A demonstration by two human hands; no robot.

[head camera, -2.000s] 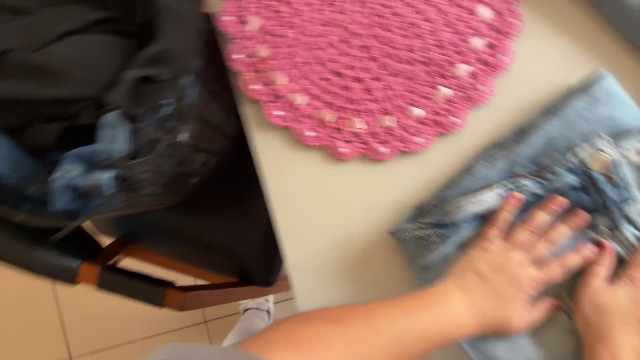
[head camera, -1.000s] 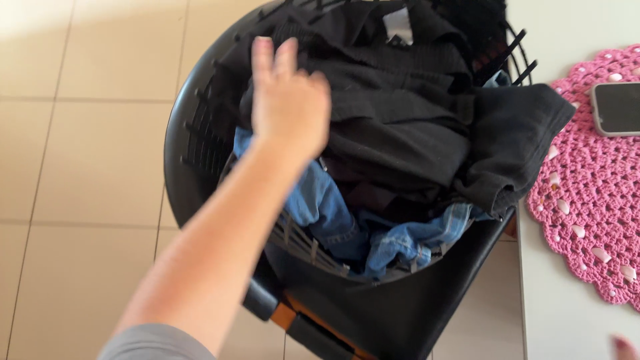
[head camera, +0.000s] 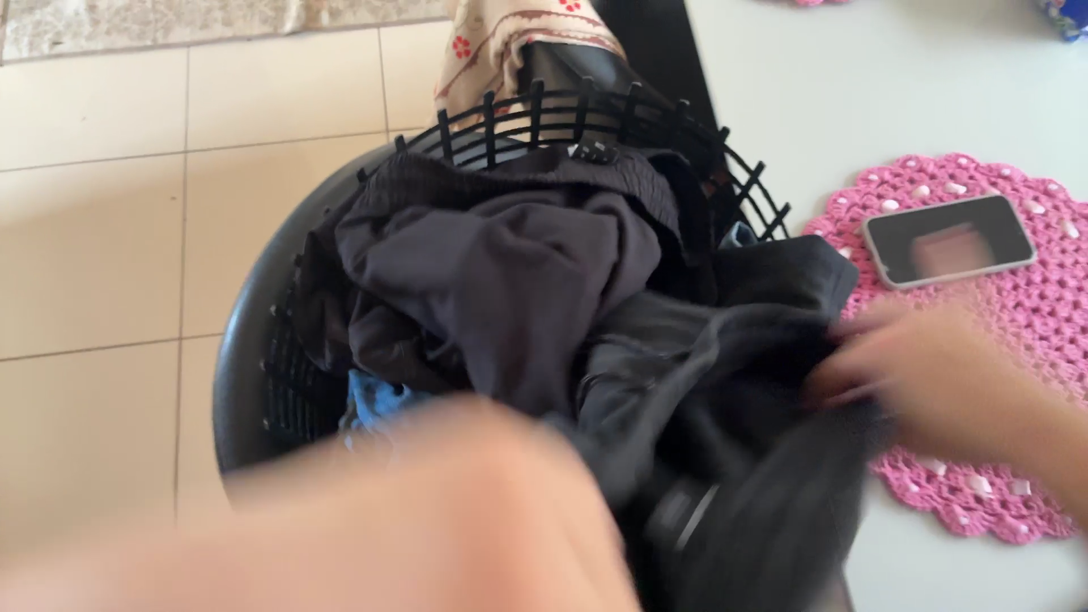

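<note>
My right hand, blurred, grips the edge of a black garment at the right side of the basket. A large blurred part of my left hand and forearm fills the lower left of the view; its fingers are hidden, so what it touches does not show. Dark trousers with an elastic waistband lie heaped in the black plastic laundry basket. A scrap of blue denim shows beneath them at the left.
The basket stands on a black chair. To the right, a phone lies on a pink crocheted placemat on the white table. A floral cloth hangs behind the basket; floor tiles spread at the left.
My left hand was over the basket's left side and is now low in the view. My right hand has come in from the right and taken hold of a black garment.
</note>
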